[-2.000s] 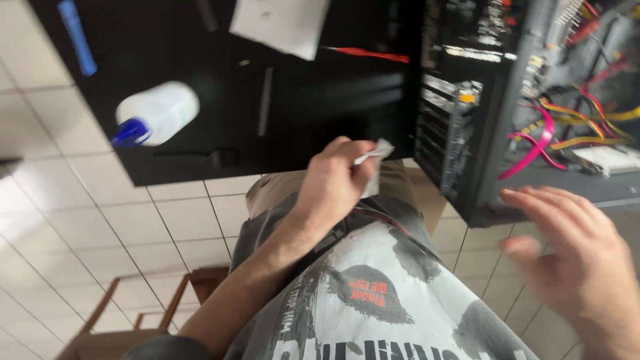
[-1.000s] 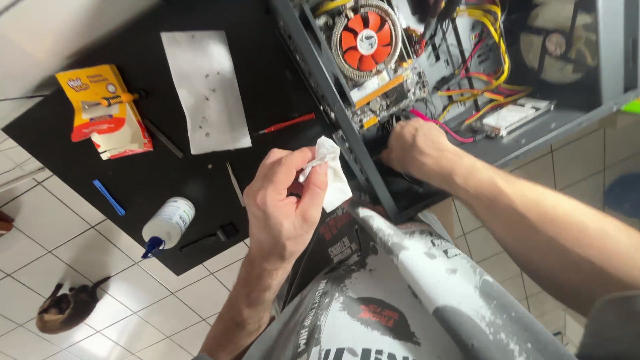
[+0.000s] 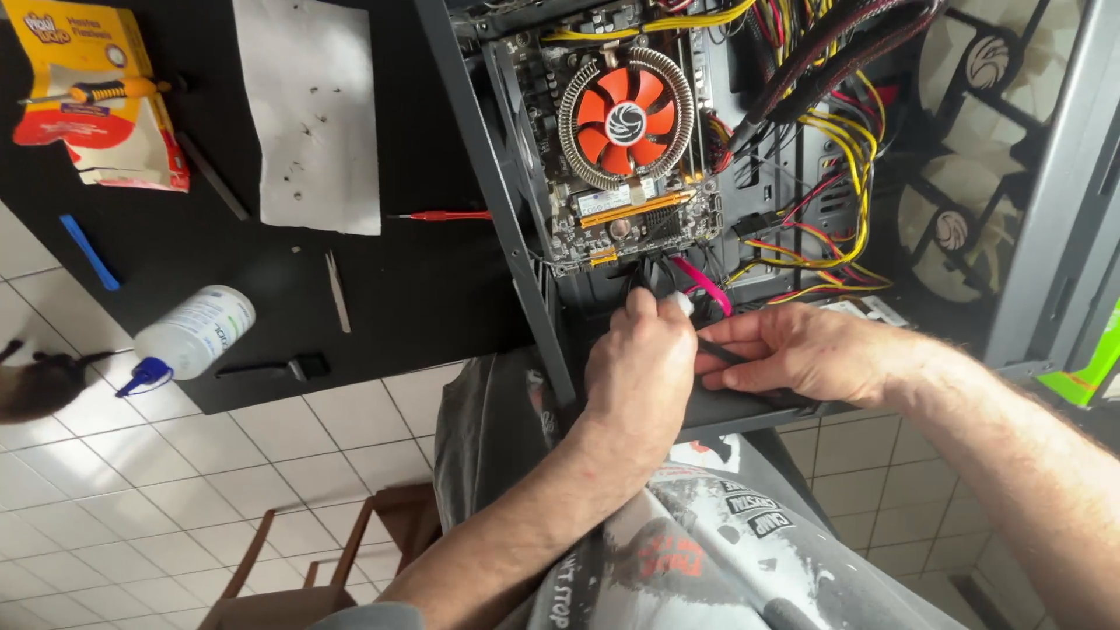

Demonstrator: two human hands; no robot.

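Both my hands are inside an open computer case (image 3: pixel 516 254), just below the motherboard (image 3: pixel 630 236) with its red CPU fan (image 3: pixel 626 122). My left hand (image 3: pixel 643 367) is closed on a white wipe (image 3: pixel 680 304), of which only a bit shows above the fingers. Close beside it, my right hand (image 3: pixel 787 354) pinches a black cable (image 3: pixel 722 352) between thumb and fingers. A pink SATA cable (image 3: pixel 704 284) runs down from the board just above my hands. Yellow and red power wires (image 3: pixel 862 201) loop at the right.
On the black table lie a paper sheet with screws (image 3: pixel 315 122), a red screwdriver (image 3: pixel 446 215), tweezers (image 3: pixel 338 291), a white bottle (image 3: pixel 197 331), a small black brush (image 3: pixel 302 367), a blue pry tool (image 3: pixel 89 253) and a yellow packet (image 3: pixel 96 105). A cat (image 3: pixel 44 381) is on the floor.
My left hand has moved from outside the case into it, with the wipe. My right hand, away from the cables two seconds ago, is now on a black cable beside the left. The view has shifted.
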